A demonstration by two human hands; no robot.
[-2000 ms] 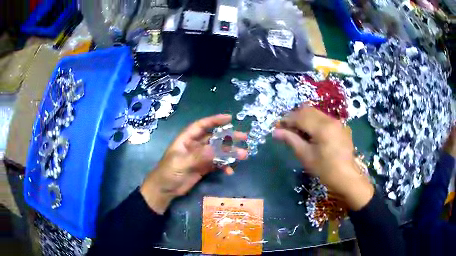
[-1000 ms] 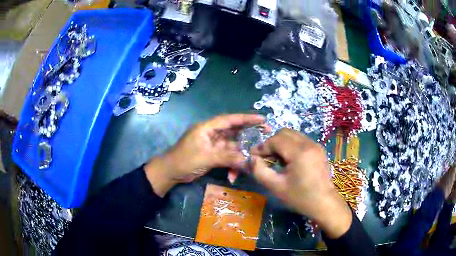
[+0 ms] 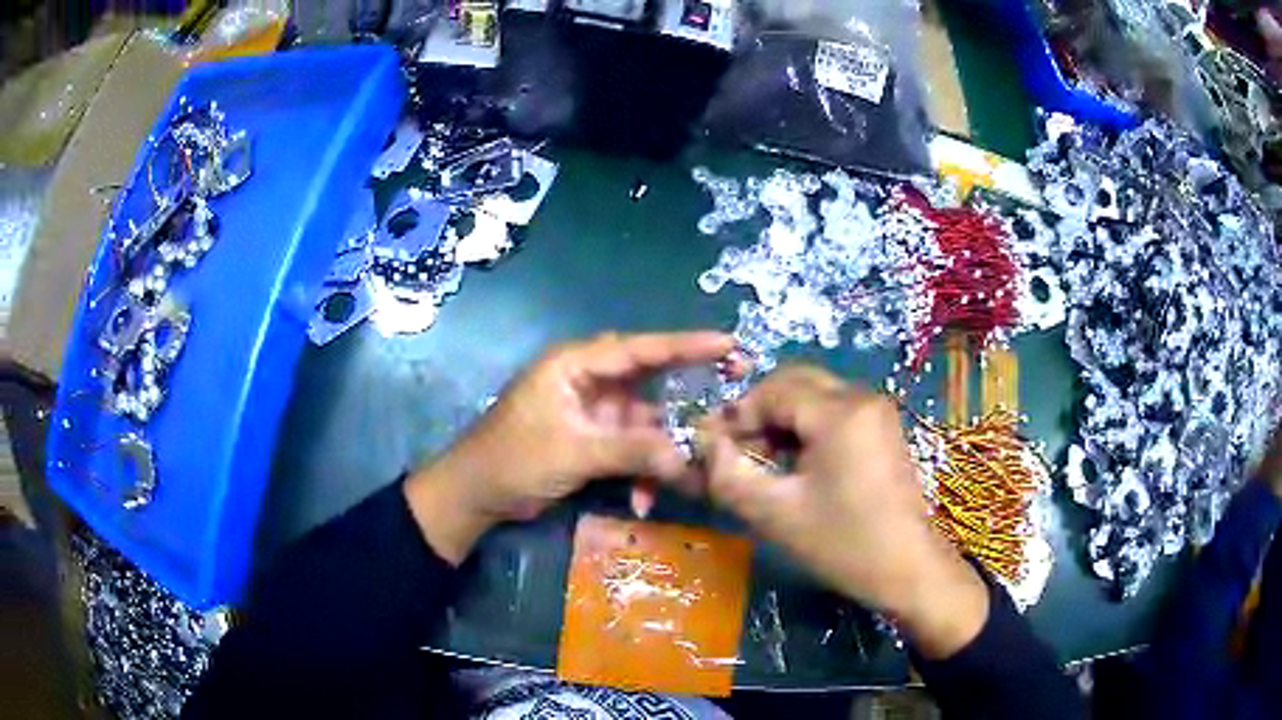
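My left hand (image 3: 555, 429) holds a small holder plate (image 3: 692, 400) between thumb and fingers; the plate is blurred and partly hidden by the fingers. My right hand (image 3: 830, 485) is at the plate's right edge, its thumb and forefinger pinched together there; a thin yellowish lead shows faintly at the fingers. The orange pad (image 3: 654, 605) with silver slivers lies just below both hands. Yellow-orange lead wires (image 3: 984, 495) lie right of my right hand, with red lead wires (image 3: 967, 274) above them. Clear plastic inserts (image 3: 823, 253) lie loose behind the hands.
A blue tray (image 3: 281, 267) with wired assemblies (image 3: 148, 338) is at left, with a group of plates (image 3: 411, 225) beside it. A big heap of plates (image 3: 1160, 324) is at right. A black box (image 3: 591, 78) and bag (image 3: 823, 106) stand behind. A person's dark sleeve (image 3: 1223, 584) is at far right.
My right hand has moved left and down from near the clear inserts to the plate in my left hand. In the last second both hands stay together. The view has shifted slightly.
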